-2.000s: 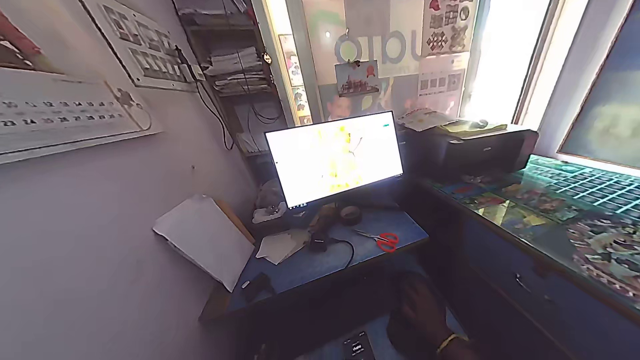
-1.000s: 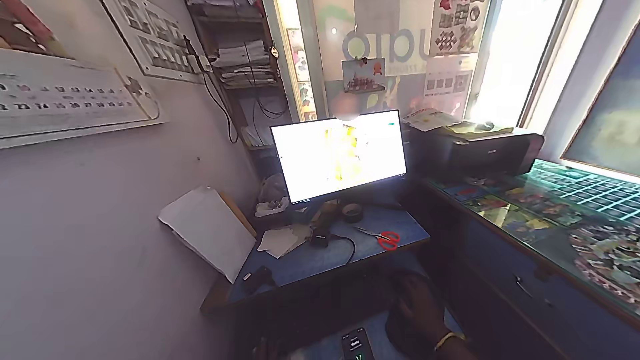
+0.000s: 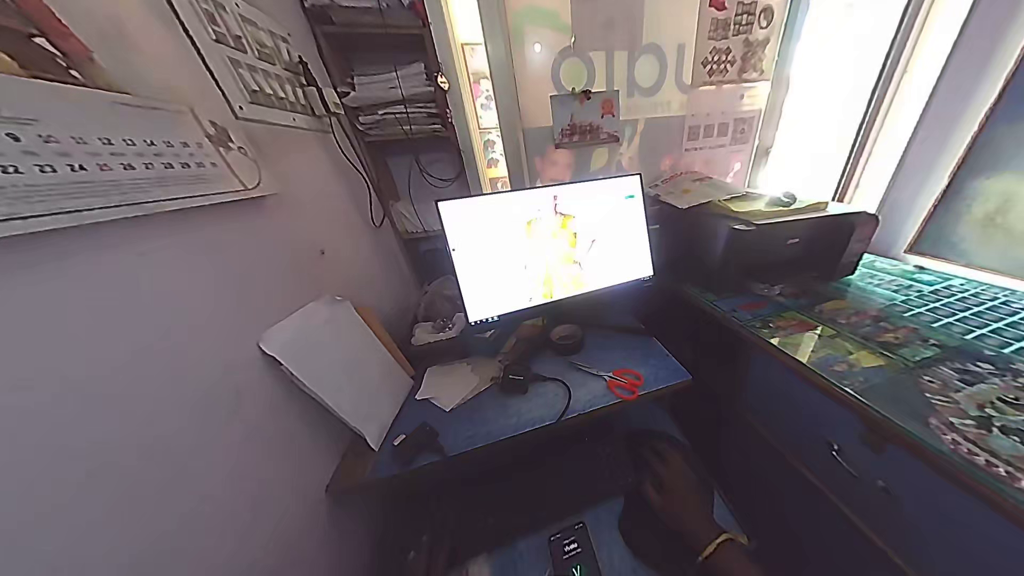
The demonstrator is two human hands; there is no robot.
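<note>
My right hand [image 3: 676, 484], with a yellow bangle at the wrist, lies low at right of centre, palm down over a dark rounded thing that looks like a computer mouse. Its fingertips are in shadow, on a dark pad [image 3: 636, 520]. To its left a smartphone [image 3: 574, 548] lies with a lit screen. My left hand [image 3: 428, 552] shows only dimly in the dark at the bottom edge; its fingers cannot be made out. Beyond the hands, a lit monitor [image 3: 552, 248] shows a yellow figure on white.
The blue desk [image 3: 496, 420] holds red-handled scissors [image 3: 624, 382], a tape roll [image 3: 566, 339], a black adapter with cable [image 3: 514, 378] and papers [image 3: 448, 386]. A white packet [image 3: 340, 368] leans on the left wall. At right, a printer [image 3: 792, 248] stands on a glass-topped counter [image 3: 840, 352].
A dim part of my left hand has come into view at the bottom since the oldest frame. My right hand stays in about the same place.
</note>
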